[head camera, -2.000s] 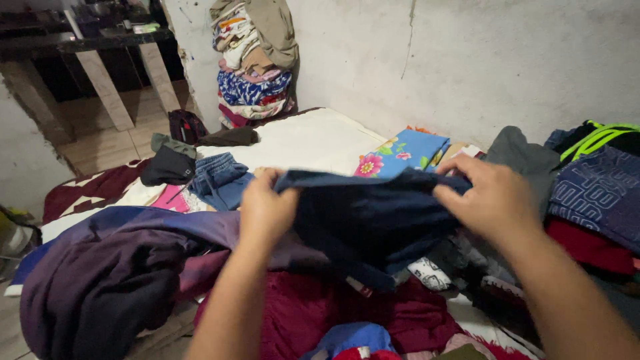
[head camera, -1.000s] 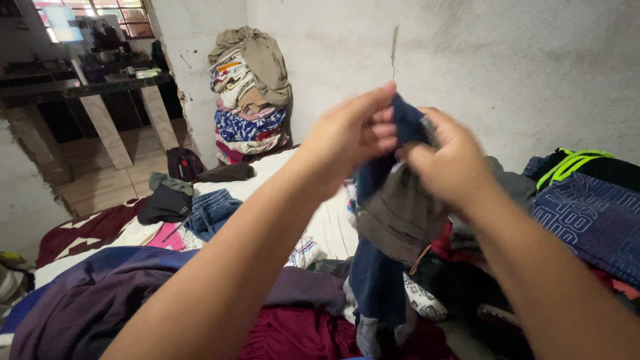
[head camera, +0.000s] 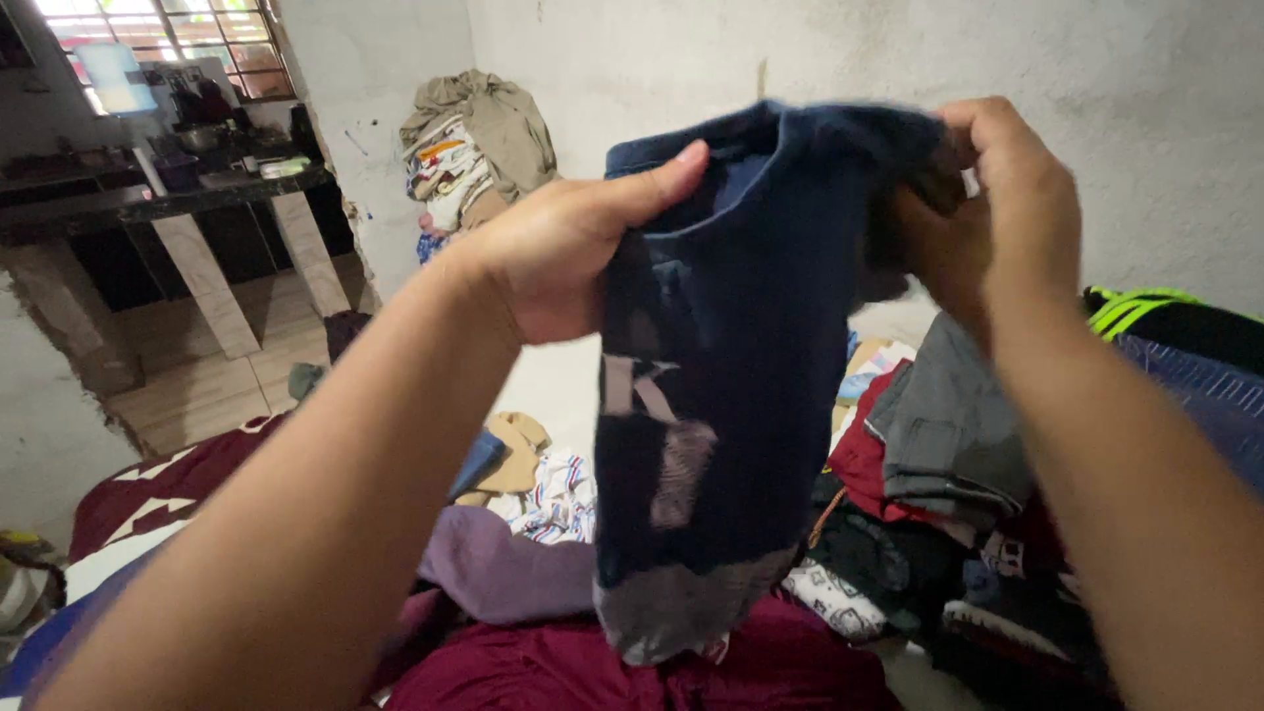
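Observation:
A navy T-shirt (head camera: 731, 375) with a pale print and a grey lower band hangs upright between my hands. My left hand (head camera: 583, 247) grips it near the round neckline, the thumb lying over the collar. At the shoulder and sleeve on the other side, my right hand (head camera: 987, 207) pinches the cloth; its fingertips are partly hidden and blurred. Beneath the shirt lie a maroon cloth (head camera: 642, 676) and a purple garment (head camera: 513, 568).
Grey folded trousers (head camera: 953, 425) and dark clothes lie at the right, beside a black garment with neon-green stripes (head camera: 1175, 316). A tall clothes pile (head camera: 484, 148) stands against the wall. A maroon patterned blanket (head camera: 178, 474) is at the left; a dark counter (head camera: 197, 197) stands farther back.
The navy cloth, bunched and blurred a second ago, now hangs spread with its neckline and print showing. My hands have moved farther apart.

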